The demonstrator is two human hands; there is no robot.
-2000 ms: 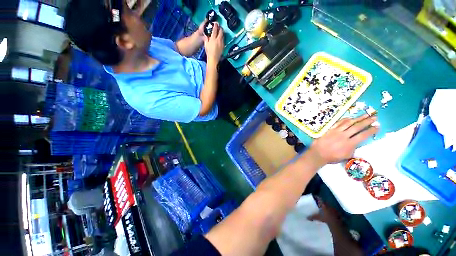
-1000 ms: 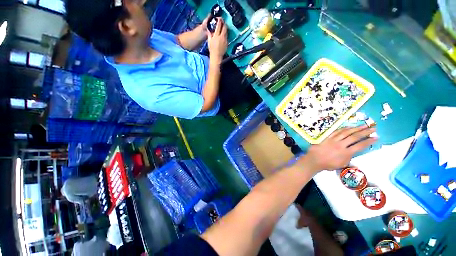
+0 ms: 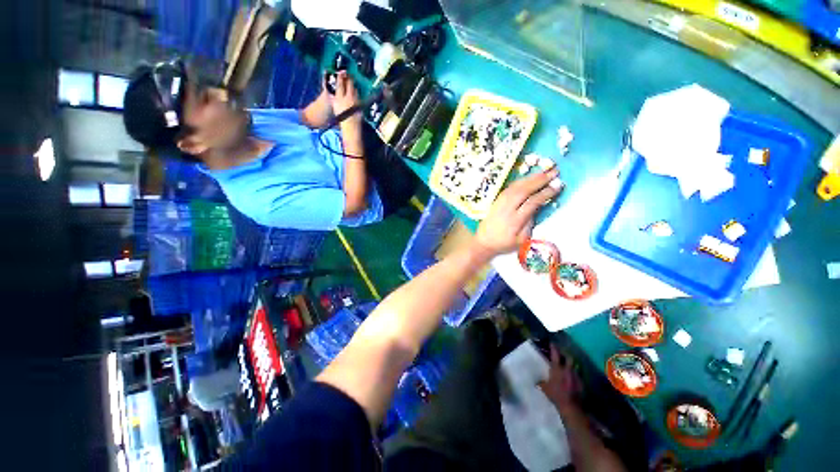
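My left hand point(image 3: 514, 218) reaches palm down over the bench, fingers slightly apart, with nothing visible in it. Its fingertips are beside small white parts point(image 3: 536, 164), next to the yellow-rimmed tray point(image 3: 442, 173) full of small black and white bits. My right hand point(image 3: 558, 380) is low, dim and blurred, at the edge of a white sheet point(image 3: 532, 415) below the bench edge; its grip is unclear. Two orange-rimmed round assemblies point(image 3: 573, 280) lie on white paper point(image 3: 553, 312); several more point(image 3: 635, 322) lie on the mat.
A blue tray point(image 3: 665, 278) with white sheets and small parts stands at the right. A clear panel point(image 3: 525, 64) lies behind the yellow tray. A coworker in blue point(image 3: 285, 175) is at the left. A blue crate point(image 3: 421, 241) stands below the bench edge. Dark tools point(image 3: 751, 387) lie lower right.
The view has swung right, so the bench items appear further left and more of the blue tray shows. My left hand stays beside the yellow tray.
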